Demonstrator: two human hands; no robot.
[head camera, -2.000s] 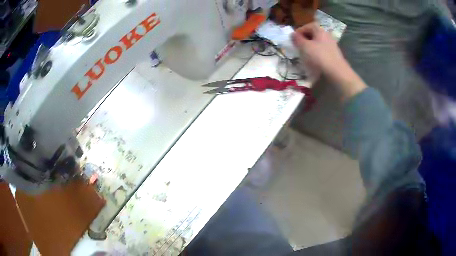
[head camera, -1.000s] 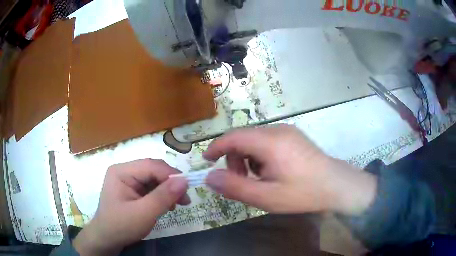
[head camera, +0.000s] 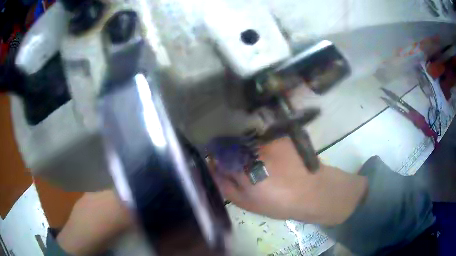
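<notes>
The white sewing machine head (head camera: 190, 45) fills the upper left and middle, very close and blurred, with a curved shiny metal bar (head camera: 160, 165) in front. My right hand (head camera: 285, 180) is behind the needle and presser foot parts; its fingers are hidden by the machine. My left hand (head camera: 100, 220) is at the lower left, its fingers hidden behind the shiny bar. A brown panel (head camera: 55, 200) shows at the left beside my left wrist. The small white strip is not visible.
Scissors with red handles (head camera: 422, 121) lie on the white table to the right of the machine, by dark cords. Printed ruler marks run along the table's front edge. Another brown piece (head camera: 11, 160) shows at the far left.
The view has moved in close to the machine head. Both hands have gone from in front of the machine, where they pinched the small white strip, to behind its needle area.
</notes>
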